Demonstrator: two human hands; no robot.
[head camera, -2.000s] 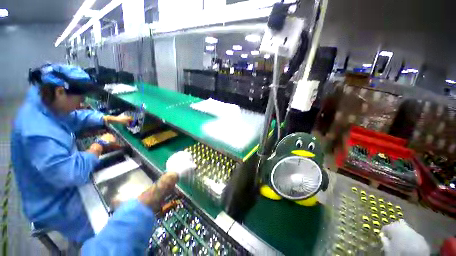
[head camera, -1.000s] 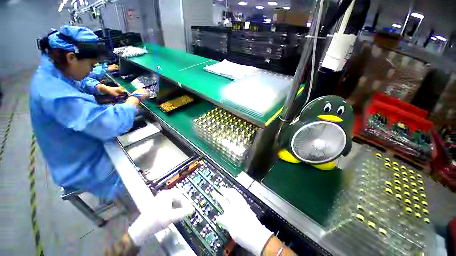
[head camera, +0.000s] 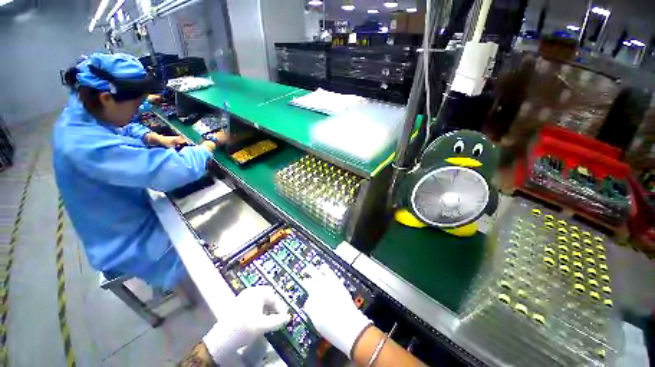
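A circuit board panel (head camera: 269, 270) lies in a flat black carrier on the conveyor in front of me. An orange-brown clamp (head camera: 263, 246) crosses the carrier's far end. My left hand (head camera: 248, 319), in a white glove, is at the near left edge of the panel, with thumb and fingertips bent close together. My right hand (head camera: 332, 304), also gloved in white, reaches over the right side of the panel with its fingers on or just above the boards. Whether either hand holds a small part cannot be seen.
Clear trays of yellow-topped transformers stand under the green shelf (head camera: 251, 100) and at the right (head camera: 546, 272). A penguin-shaped fan (head camera: 451, 188) stands on the bench. A person in blue (head camera: 118, 165) works at the left. Red crates (head camera: 574, 172) are behind, right.
My right hand has come from the right tray to the panel. My left hand has moved down from near the shelf trays to the panel's near left edge. The other person's arms have shifted.
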